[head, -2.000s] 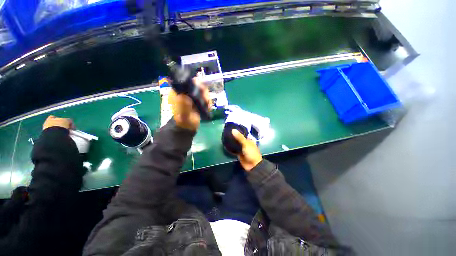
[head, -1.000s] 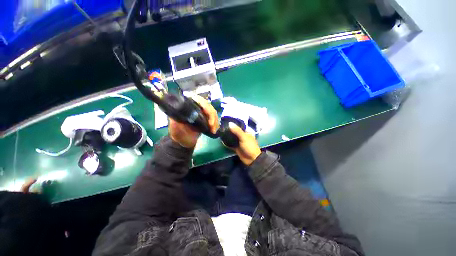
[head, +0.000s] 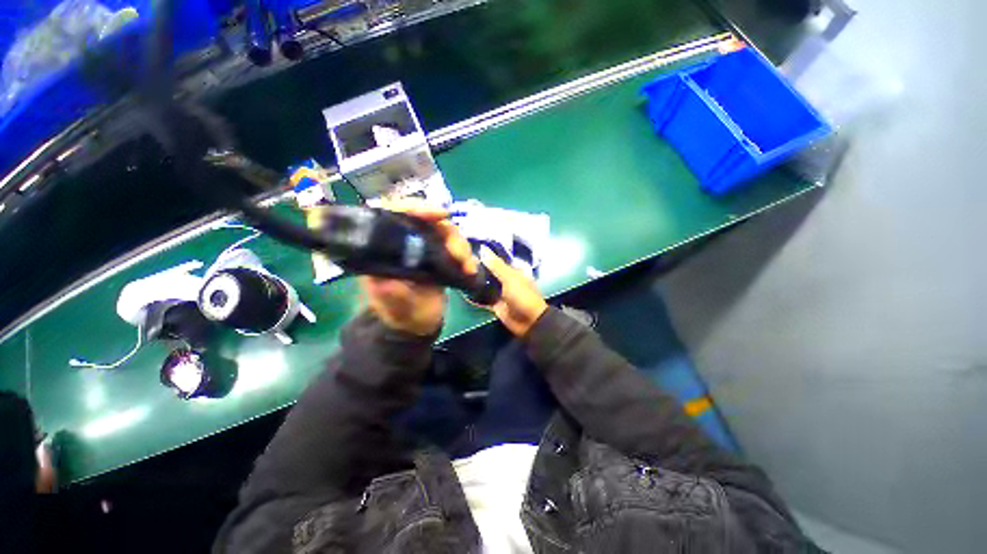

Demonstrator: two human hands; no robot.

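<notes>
My left hand (head: pixel 405 297) is closed around the black electric screwdriver (head: pixel 403 247). The screwdriver lies at a slant, with its cord end up and left and its nose at my right hand. My right hand (head: pixel 516 294) grips the dark part of a camera unit near the bench's front edge. The camera unit's white body (head: pixel 525 226) shows beyond that hand. The screwdriver and my fingers hide most of the dark part and the screwdriver tip, so contact cannot be told.
A grey-white screw feeder (head: pixel 383 153) stands behind my hands, with a tube (head: pixel 308 184) beside it. Left are a white camera with a black front (head: pixel 251 299), another white body (head: pixel 158 290) and a round black housing (head: pixel 186 372). A blue bin (head: pixel 740 117) is right. Another person's sleeve (head: pixel 16 444) shows far left.
My left hand has brought the screwdriver from the feeder area to my right hand, and it now lies flatter. The other person's hand has drawn back from the parts at left. The view has shifted.
</notes>
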